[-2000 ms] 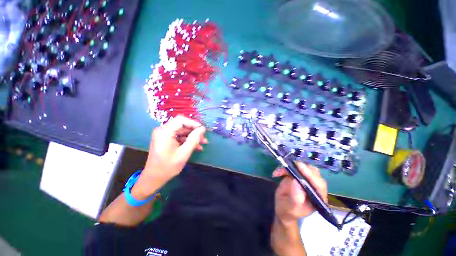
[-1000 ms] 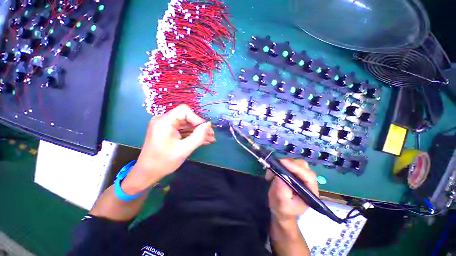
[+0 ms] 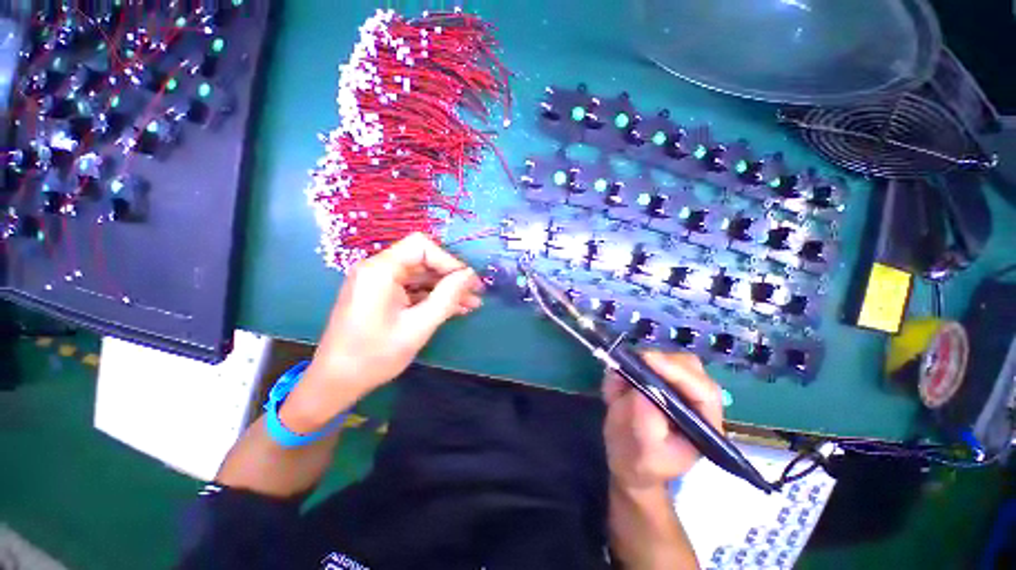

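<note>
My right hand (image 3: 660, 423) holds a black soldering iron (image 3: 685, 423), its metal tip at the left end of the nearest row of small black parts (image 3: 643, 326). My left hand (image 3: 392, 306) is pinched near that same row end, just left of the iron tip. Its fingertips seem to hold a thin lead, too small to tell clearly. Several rows of black parts with green dots lie in dark fixtures. A big bundle of red leads (image 3: 418, 134) with white ends lies beyond my left hand.
Black tray (image 3: 184, 273) with wired parts at left. White trays (image 3: 167, 390) lie below the bench edge, one with small parts (image 3: 735, 507). A clear hood (image 3: 791, 50), round wire grille (image 3: 891, 136), stand with yellow sponge (image 3: 885, 297) and round yellow-red can (image 3: 943, 363) are at right.
Over two seconds the iron tip has moved left and nearer, from among the parts to the nearest row's left end. My left hand stays pinched in about the same place. The view has shifted slightly.
</note>
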